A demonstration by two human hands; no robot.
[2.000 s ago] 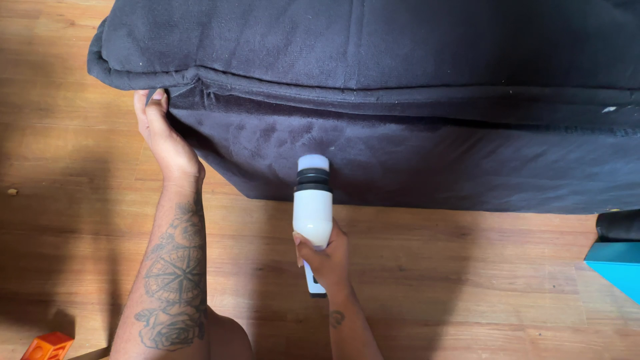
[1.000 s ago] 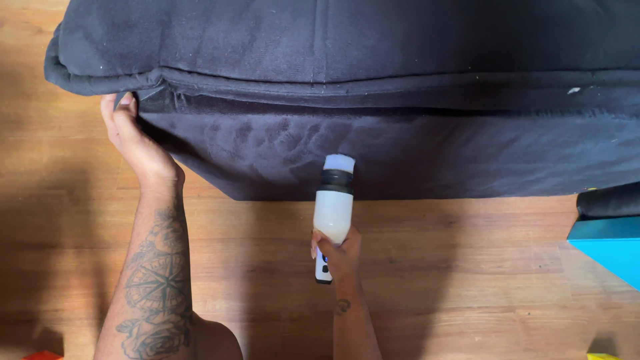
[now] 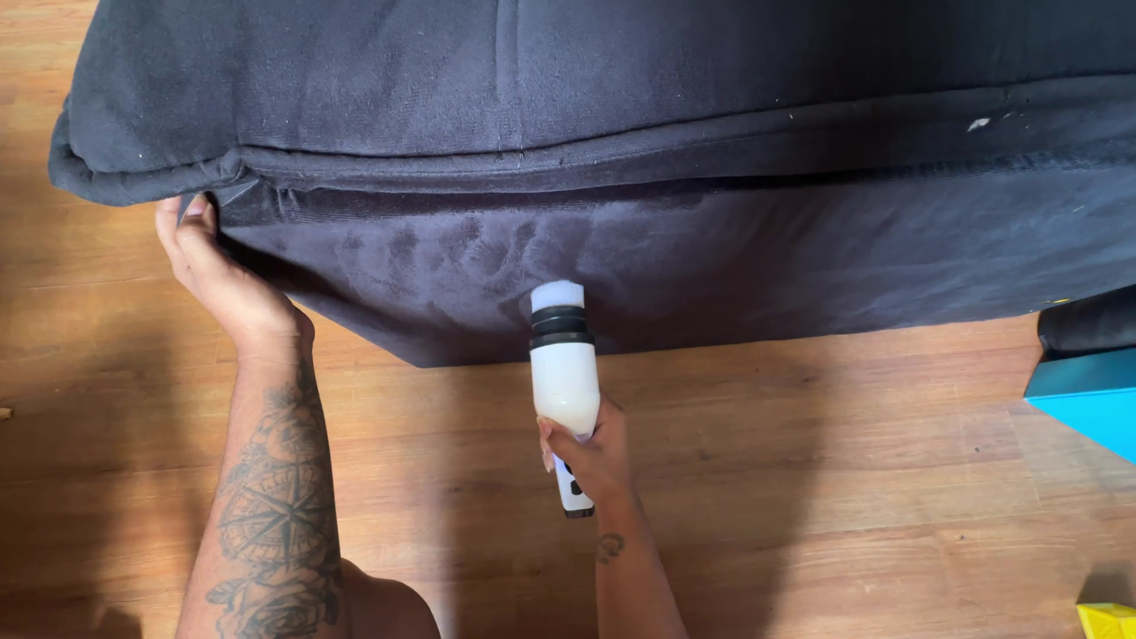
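Observation:
My right hand (image 3: 590,457) grips the handle of a white handheld device (image 3: 565,382) with a black collar and a pale, translucent head. That head rests against, or very close to, the front panel of a dark upholstered sofa (image 3: 754,257). The panel's velvety fabric shows smudged marks left of the device. At the left corner, just under the cushion's piped edge, my left hand (image 3: 213,257) pinches a flap of dark fabric (image 3: 232,193) between thumb and fingers. Part of the left fingers is hidden behind the fabric.
Wooden flooring (image 3: 745,470) runs below the sofa. A bright blue object (image 3: 1083,390) and a black padded item (image 3: 1092,321) stand at the right edge. A small yellow object (image 3: 1107,620) lies at the lower right corner. My bent leg (image 3: 386,608) shows at the bottom.
The device in my right hand has shifted slightly along the front panel. My left hand has kept its hold at the corner.

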